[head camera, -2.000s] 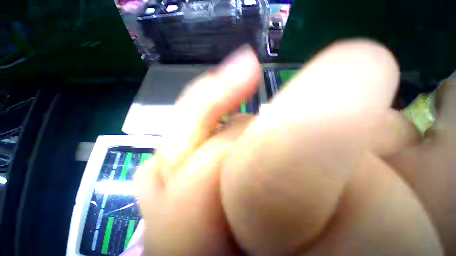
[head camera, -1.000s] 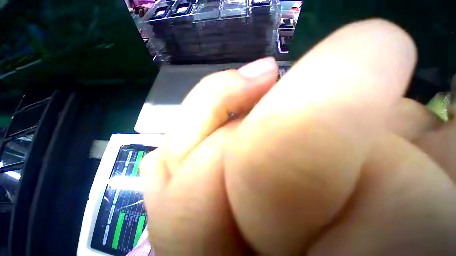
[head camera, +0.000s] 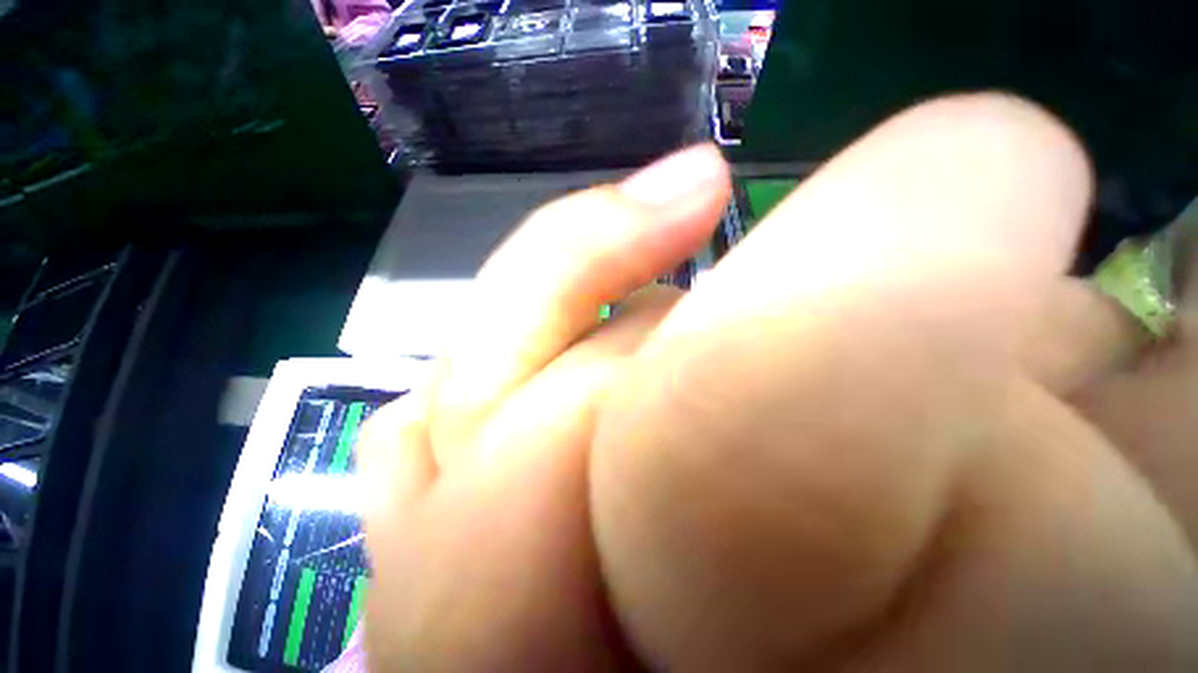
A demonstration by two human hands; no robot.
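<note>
My left hand (head camera: 486, 460) and my right hand (head camera: 854, 408) are pressed together very close to the camera, blurred and cut off by the lower and right edges. Fingers look bent; where one hand ends and the other begins is unclear, and anything between them is hidden. A lit display unit (head camera: 302, 526) with green bars and white text sits in a white foam holding tray (head camera: 237, 552) at the lower left, partly behind my hands. Green parts of another lit unit (head camera: 766, 197) show behind the fingers.
A pale foam tray part (head camera: 434, 250) lies farther back. Behind it stands a stack of clear blister trays (head camera: 552, 99). Dark green partitions (head camera: 171, 105) stand left and right. Black partitioned trays (head camera: 53, 329) are at far left. Yellowish film (head camera: 1136, 287) shows at right.
The hands stay together, with the raised fingertip shifted slightly right since the earliest frame. The background has shifted a little right, then back left, as the view moved.
</note>
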